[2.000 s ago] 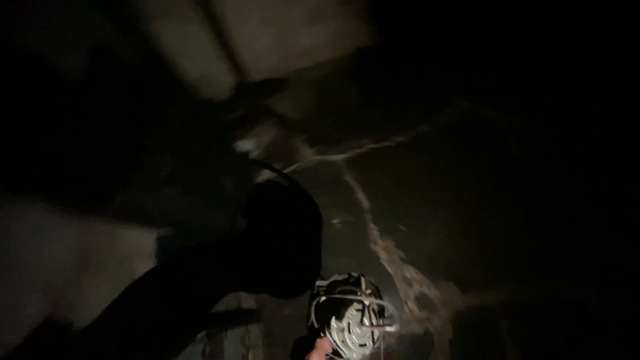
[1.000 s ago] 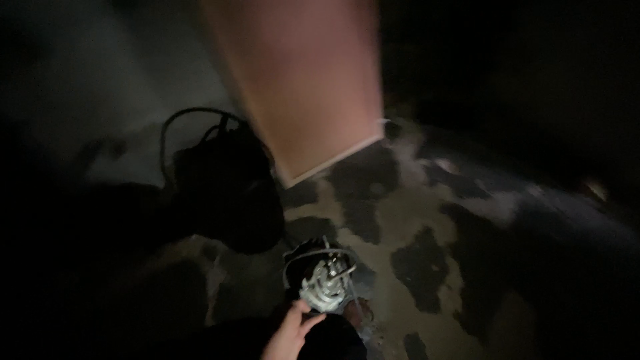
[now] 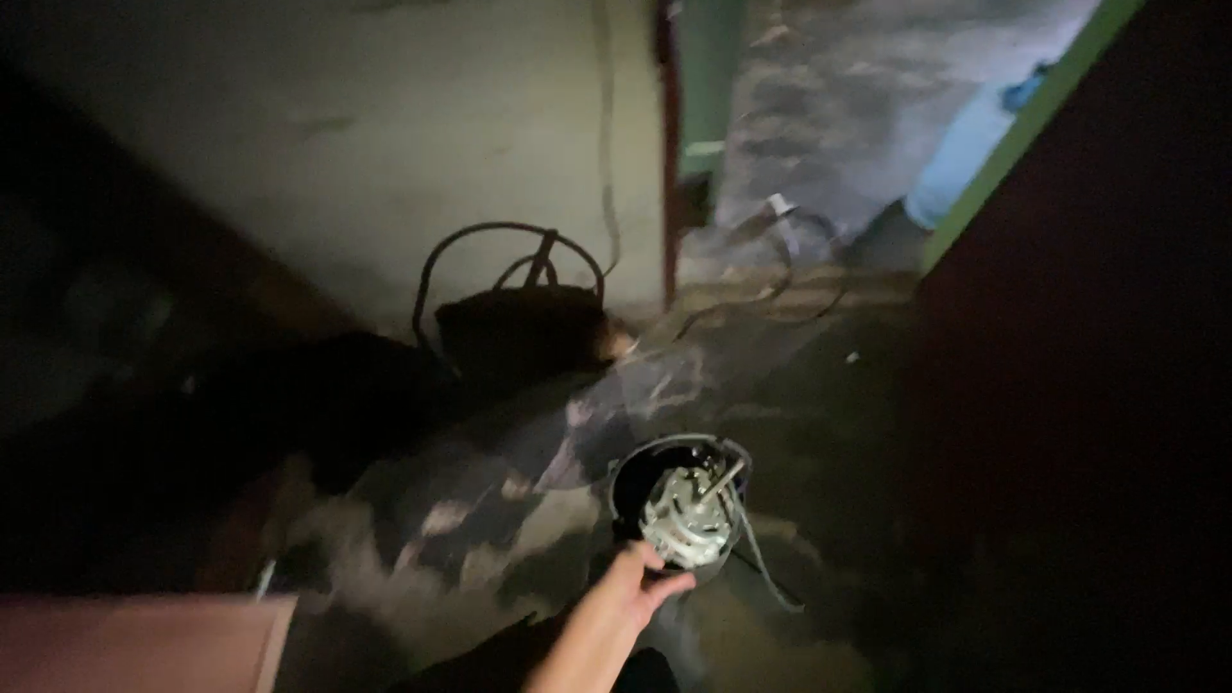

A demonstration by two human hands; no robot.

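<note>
My left hand reaches up from the bottom middle and grips the near edge of a silvery metal electric motor with a protruding shaft. The motor sits in or against a dark round housing with a light rim. A strip or cable hangs from its right side. Some fingers are hidden by the motor. My right hand is out of view.
A dark basket-like container with curved handles stands by the pale wall. Behind are a doorway with a green frame, a looped cable and a light blue container. A pinkish panel is lower left; the stained floor is dim.
The view has swung widely and now shows the wall and doorway. My left hand remains on the motor, as one second ago.
</note>
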